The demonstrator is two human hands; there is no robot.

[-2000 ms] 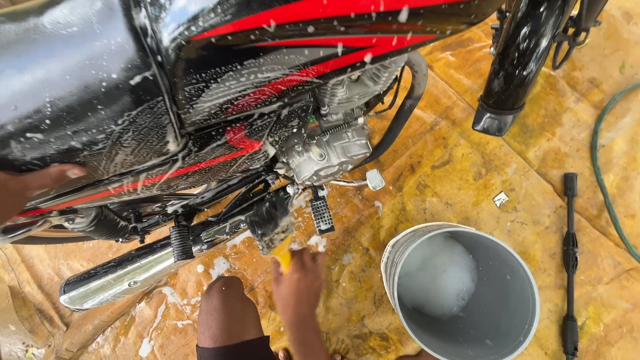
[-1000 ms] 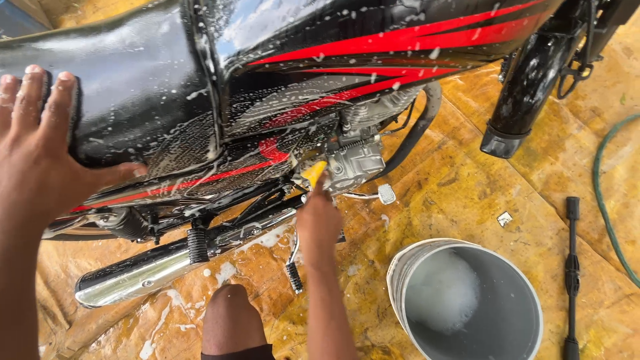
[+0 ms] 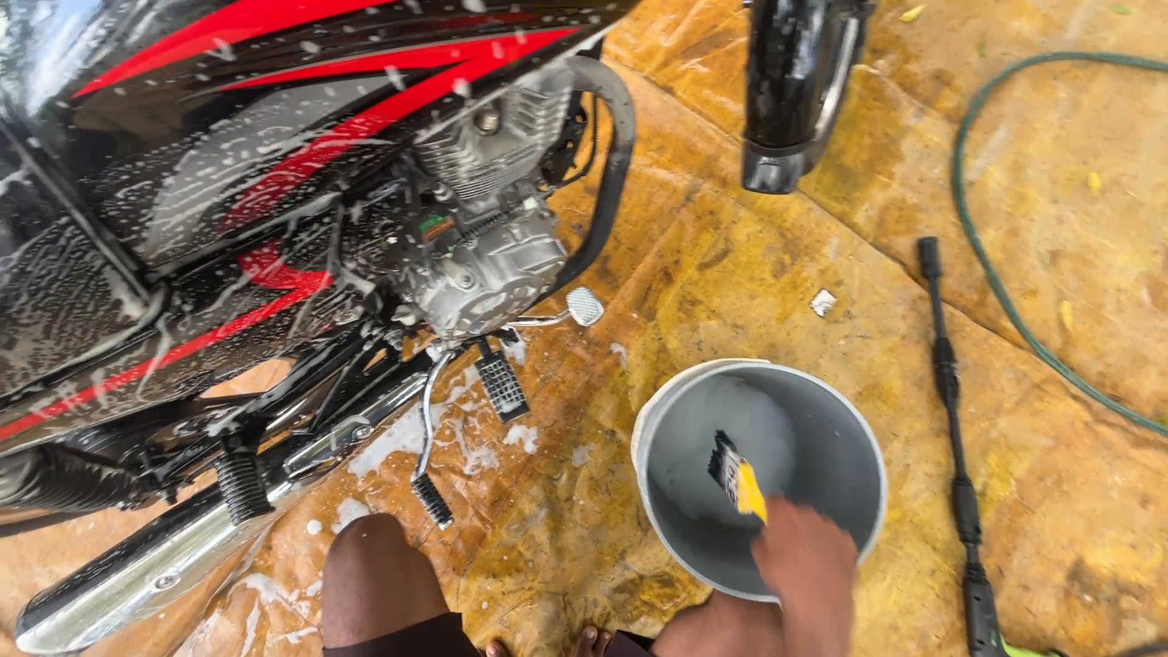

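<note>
My right hand (image 3: 805, 557) grips a paintbrush (image 3: 735, 474) by its yellow handle, with the dark bristles pointing up and left over the inside of a grey bucket (image 3: 659, 511). Whitish sudsy water (image 3: 771, 429) shows at the bucket's bottom. Left of the bucket stands a black and red motorcycle (image 3: 301, 137), its side panels streaked with foam. The metal engine (image 3: 493, 265), the kick-start lever (image 3: 427, 411) and a rubber-topped footrest (image 3: 502, 383) face the bucket. My left hand is out of view.
A pressure-washer lance (image 3: 949, 392) lies on the stained yellow tarpaulin (image 3: 1049, 438) at the right, beside a green hose (image 3: 981, 246). The front fork or fender (image 3: 798, 91) rises at the top. A chrome exhaust (image 3: 155, 575) runs along the lower left, near my knee (image 3: 379, 575).
My right hand has moved with the brush from the engine to the bucket. My left hand, on the seat a second ago, has left the view. The view has shifted right.
</note>
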